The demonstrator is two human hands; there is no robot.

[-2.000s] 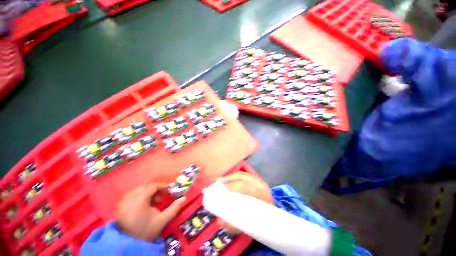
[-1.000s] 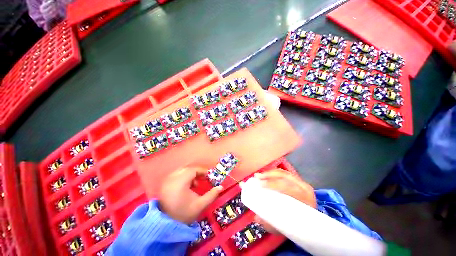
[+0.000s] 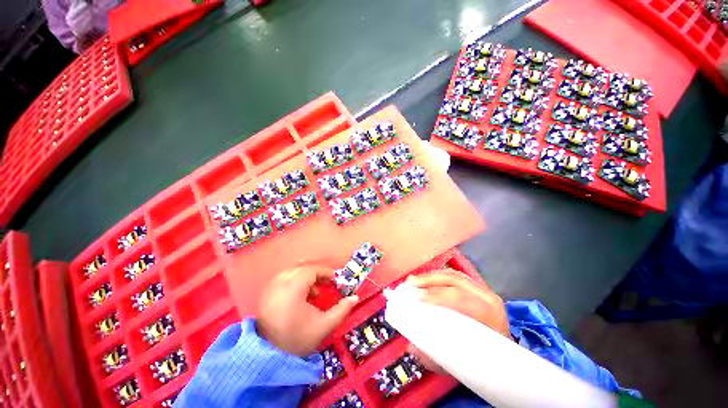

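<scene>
My left hand (image 3: 307,307) grips one end of a small circuit board (image 3: 358,268) between thumb and fingers, tilted just over the orange-red work board (image 3: 303,243). A red cover shows at its fingertips. My right hand (image 3: 463,299) is closed around a fat white glue syringe (image 3: 487,355). Its thin needle points left at the held board; whether it touches cannot be told. Several circuit boards (image 3: 343,182) lie in rows on the work board, which rests over a red compartment tray (image 3: 195,231) with some pockets filled and some empty.
A red slab packed with circuit boards (image 3: 551,177) lies at the right. A plain red panel (image 3: 611,40) is behind it. Stacked red trays (image 3: 72,111) stand at the left on the dark green bench (image 3: 239,76). A white wad (image 3: 438,157) touches the work board. Another person's blue sleeve (image 3: 706,231) is at the right.
Since the oldest frame, the view has shifted, and the needle now shows near the held board. In the last second, hands, syringe and board have hardly moved.
</scene>
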